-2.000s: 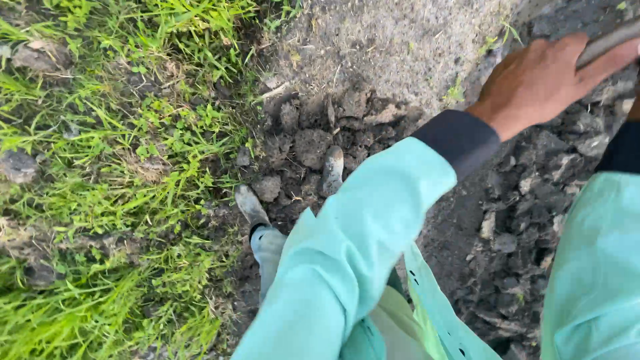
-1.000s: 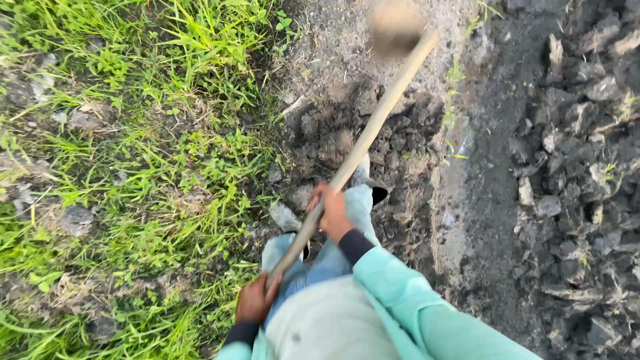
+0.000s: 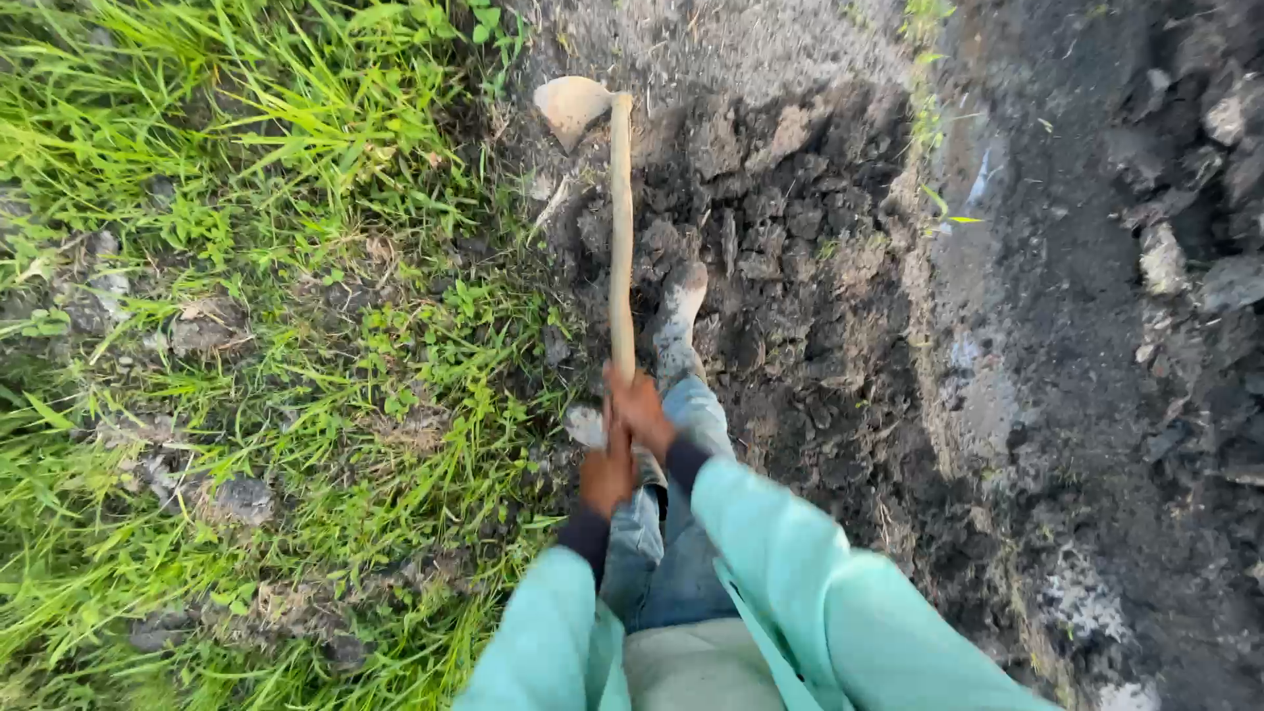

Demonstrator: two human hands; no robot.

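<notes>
A hoe with a long wooden handle point(image 3: 620, 237) points away from my body, and its broad, dirt-coated metal blade point(image 3: 571, 107) lies at the ground between the grass and the tilled soil. My right hand point(image 3: 640, 410) is closed around the handle. Just below and to the left, my left hand point(image 3: 607, 472) grips the handle's near end, close to the right hand. Both arms are in light green sleeves with dark cuffs. A muddy boot point(image 3: 679, 321) stands on the broken soil right of the handle, and part of the other boot point(image 3: 585, 425) shows left of my hands.
Green grass and weeds point(image 3: 296, 346) with clods cover the left side. Dark, broken soil clods point(image 3: 790, 296) lie ahead and to the right of the boots. Farther right runs a wet, muddy strip point(image 3: 968, 326), with more rough clods point(image 3: 1165, 257) beyond it.
The blurred, raised hoe head has come down to the ground. My hands, apart along the handle one second ago, are now close together. Two seconds ago the right hand was at the upper right.
</notes>
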